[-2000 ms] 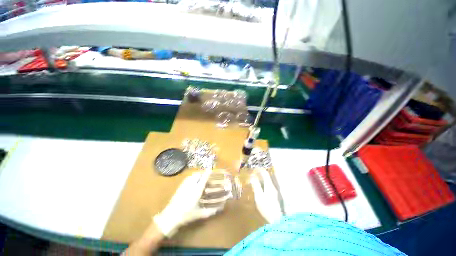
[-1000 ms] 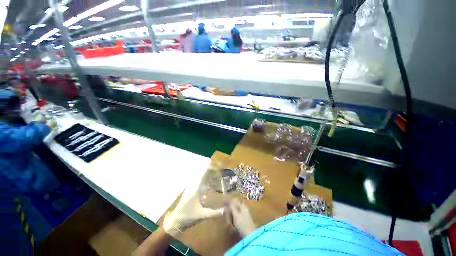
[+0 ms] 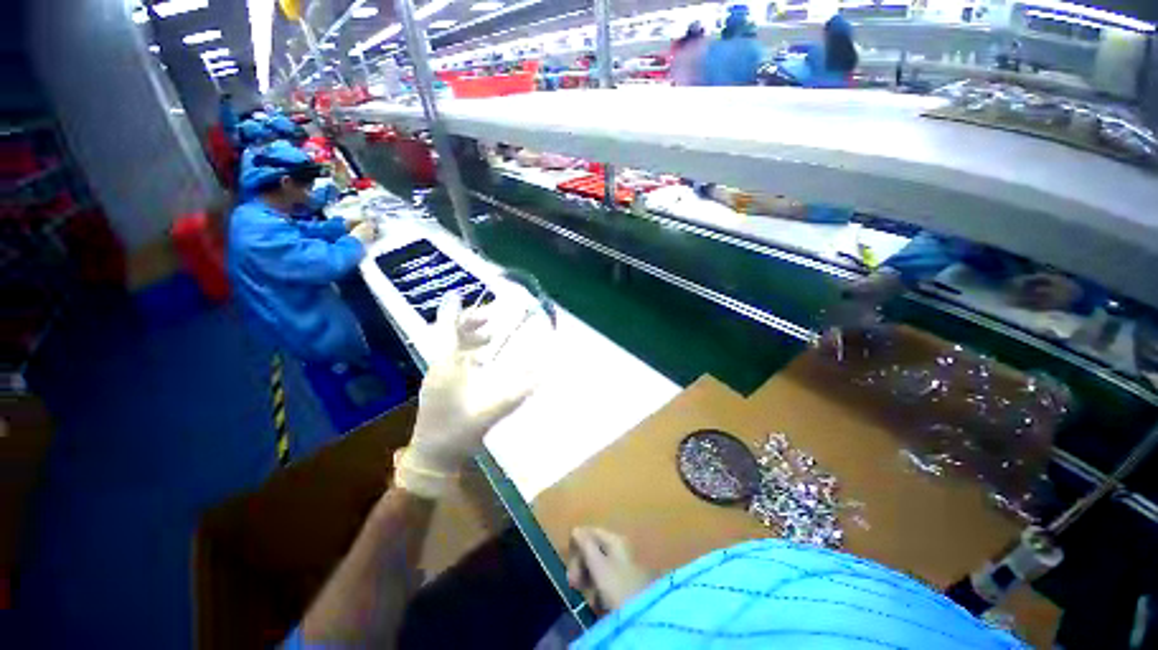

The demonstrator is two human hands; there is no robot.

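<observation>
My left hand [image 3: 455, 400], in a white glove, is raised over the bench edge at centre left. It holds a clear plastic piece [image 3: 523, 328], blurred against the white bench. My right hand [image 3: 605, 566] is low over the cardboard mat's near edge, partly hidden by light blue cloth; its grip cannot be made out. The black round dish [image 3: 718, 466] with tiny screws sits on the cardboard mat [image 3: 660, 444]. A pile of small metal fittings [image 3: 800, 489] lies beside it. Loose clear plastic pieces [image 3: 971, 406] lie at the mat's far end. The screwdriver [image 3: 1016, 565] hangs tilted at lower right.
A person in blue [image 3: 290, 254] works at the bench at left, near a black tray with long white parts [image 3: 432, 278]. An open cardboard box [image 3: 292, 521] is below left. A white shelf [image 3: 762, 140] crosses above the green conveyor [image 3: 635, 305].
The view has swung left. My left hand has moved from over the mat up and left, carrying the clear plastic piece. My right hand is now apart from it, near the mat's edge.
</observation>
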